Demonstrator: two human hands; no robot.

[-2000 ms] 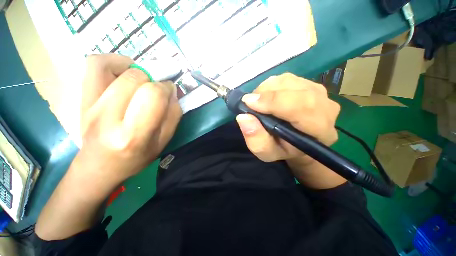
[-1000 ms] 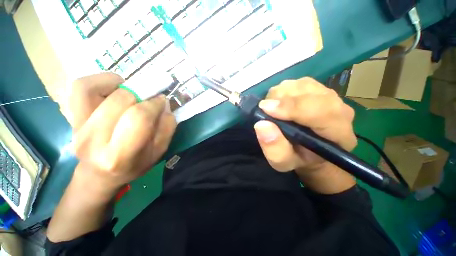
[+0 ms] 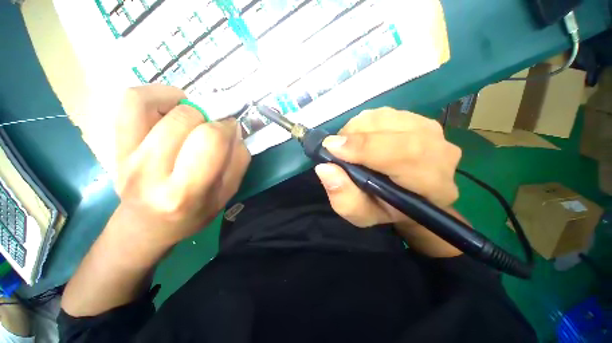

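My right hand point(image 3: 396, 167) grips the black soldering iron point(image 3: 409, 201), its metal tip pointing left onto the near edge of a PCB panel point(image 3: 322, 84). My left hand point(image 3: 178, 151) is a closed fist with a green band point(image 3: 194, 109) at a finger, just left of the tip. Solder wire point(image 3: 33, 122) runs in from the left towards this fist, whose fingertips are beside the tip; the wire inside it is hidden. The panels lie on a white backing sheet point(image 3: 80, 67) over a tan cardboard sheet point(image 3: 47, 40). Glare washes out much of the panels.
A stack of loaded carriers point(image 3: 33, 228) is at the left edge. A black device point(image 3: 553, 8) with a white cable plug is at the upper right. Cardboard boxes point(image 3: 557, 218) stand on the green floor at right. The iron's black cord point(image 3: 500, 197) loops beside my right hand.
The iron and my right hand shifted right, then back left. The tip is now nearer my left fingertips. The panels and sheet appear slightly further right in view.
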